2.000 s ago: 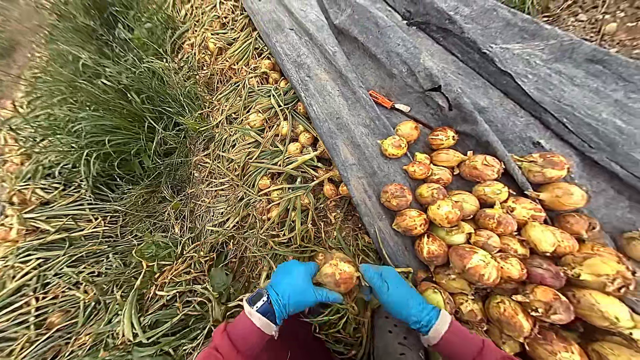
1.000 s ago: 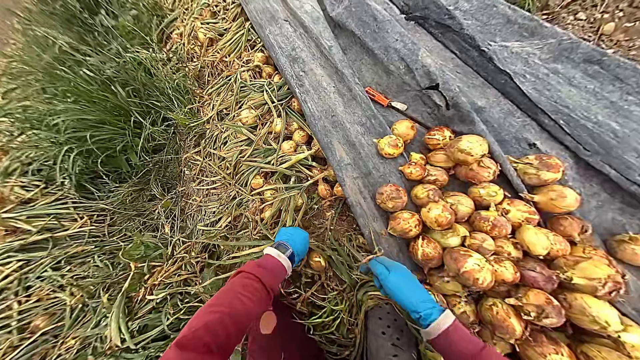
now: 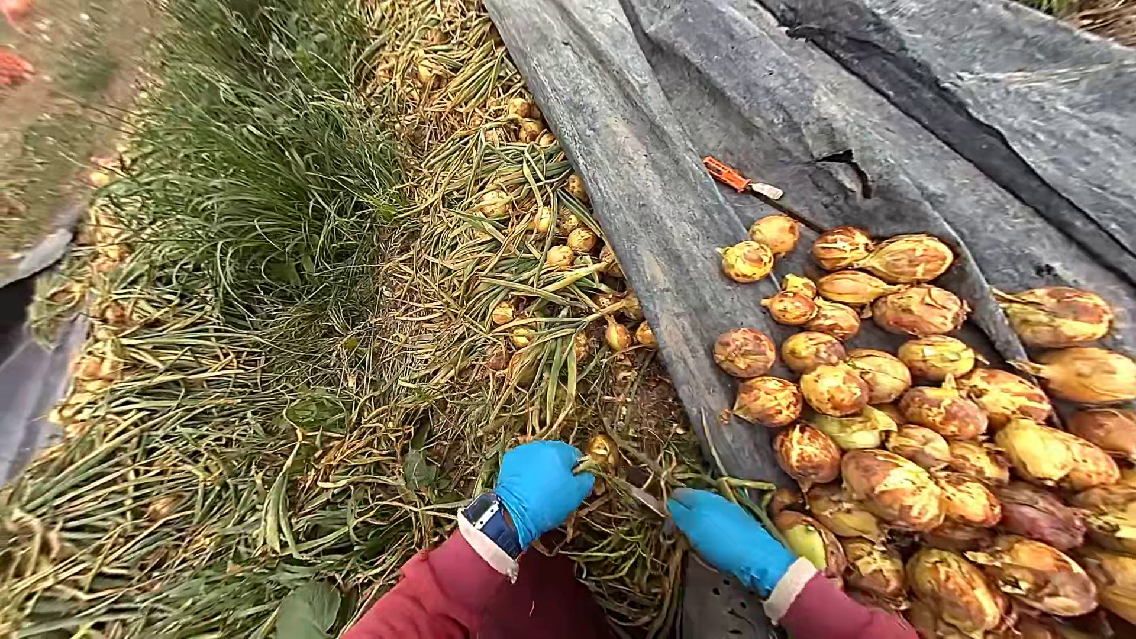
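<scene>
My left hand (image 3: 543, 490), in a blue glove with a watch at the wrist, is closed around onion leaves near the bottom middle. Just right of its fingers is a small yellow onion (image 3: 603, 451). My right hand (image 3: 729, 538), also blue-gloved, grips a knife whose blade (image 3: 646, 500) points left toward the leaves. The knife's handle is hidden in the fist. Beside my right hand, a pile of yellow onions (image 3: 892, 486) lies on grey ground fabric (image 3: 639, 204).
An orange-handled knife (image 3: 728, 175) lies on the fabric above the pile. Left of the fabric edge, onions with drooping leaves (image 3: 568, 257) cover the ground. Tall green grass (image 3: 266, 169) grows farther left. A perforated dark shoe (image 3: 723, 608) shows at the bottom.
The onion between my hands two seconds ago is no longer there. My left hand reached down into the leaves one second ago and now holds leaves close to the blade in my right hand.
</scene>
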